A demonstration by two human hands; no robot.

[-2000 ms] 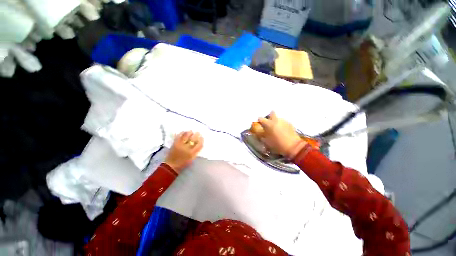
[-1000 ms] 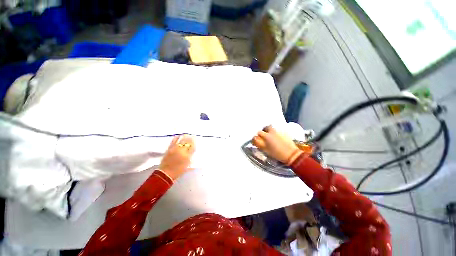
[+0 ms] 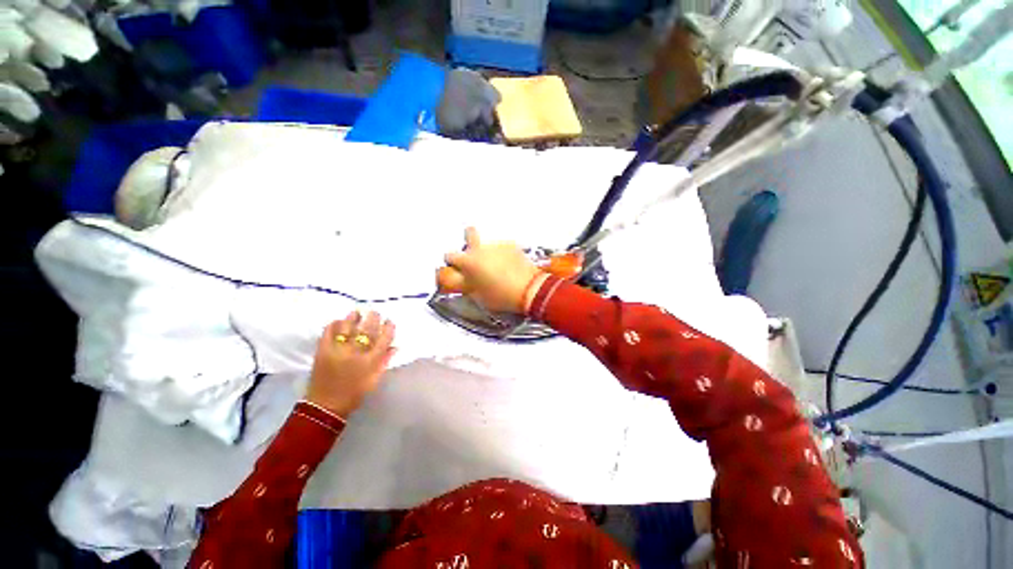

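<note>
A white garment [image 3: 167, 322] with thin dark piping lies across the left and middle of the white cloth-covered table [image 3: 500, 433]. Its piping runs right to the iron's tip. My right hand [image 3: 489, 276] grips the steam iron [image 3: 489, 322] by its orange-brown handle. The iron's silver soleplate rests on the cloth, pointing left. My left hand [image 3: 351, 361] lies on the garment just below the piping, left of the iron, fingers spread and palm down, with rings on it. It grips nothing that I can see.
A dark hose [image 3: 928, 267] loops from the iron to the right. Beyond the table's back edge are a blue panel [image 3: 398, 102], a grey bundle [image 3: 467, 102] and a yellowish stool top [image 3: 535, 108]. Off-white folded edges [image 3: 50, 39] hang at upper left.
The iron in my right hand is now further left on the garment, close to my left hand. The small dark piece seen on the cloth earlier is no longer visible. The view has shifted.
</note>
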